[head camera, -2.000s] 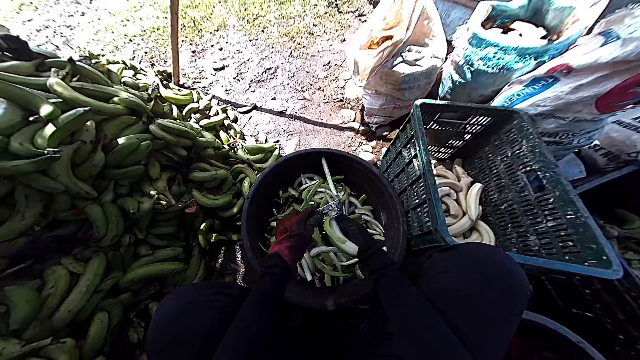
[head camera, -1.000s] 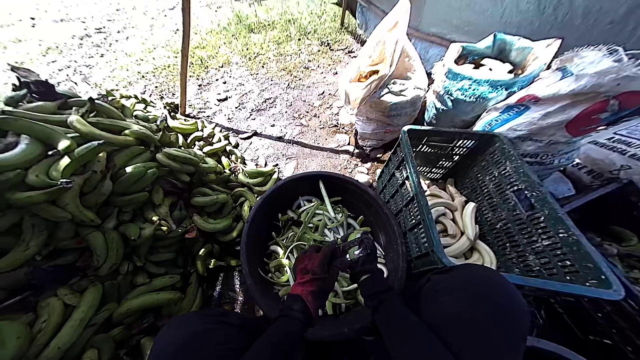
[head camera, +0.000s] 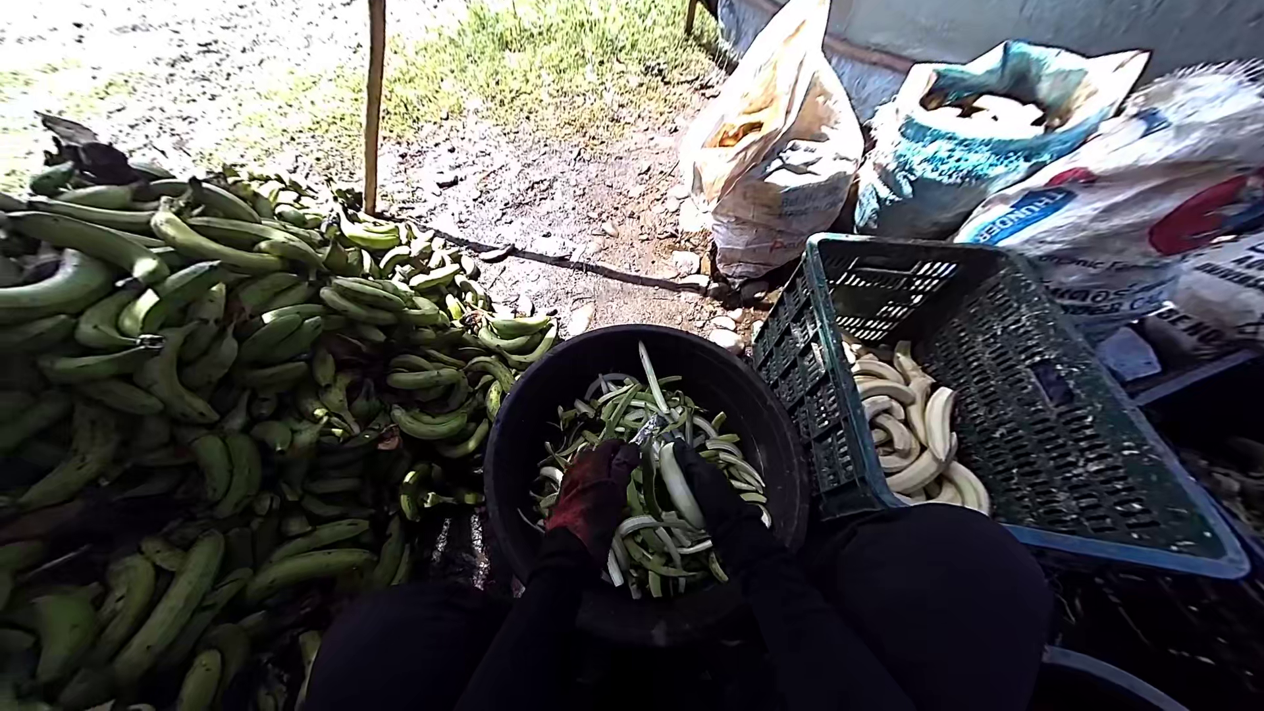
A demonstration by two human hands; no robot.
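Observation:
A round black tub (head camera: 780, 415) stands between my knees, strewn inside with green banana peels (head camera: 726, 464). Over the peels my right hand (head camera: 716, 494), in a dark glove, is closed on a pale, partly peeled green banana (head camera: 678, 486). My left hand (head camera: 595, 494), in a red and dark glove, works close against it; its fingertips are shadowed, so what it grips is unclear. A small shiny thing (head camera: 647, 431) shows between the hands, too small to name. Peeled bananas (head camera: 913, 425) lie in the green plastic crate (head camera: 1066, 395) at the right.
A large heap of green bananas (head camera: 247, 346) fills the left side. Behind the crate stand an open whitish sack (head camera: 780, 188), a teal and white sack (head camera: 948, 168) and a printed white sack (head camera: 1116, 207). A thin wooden post (head camera: 374, 109) rises behind the heap.
The pale banana shows plainly between my hands now, while a second ago it was mostly hidden by them. Both hands have stayed over the tub.

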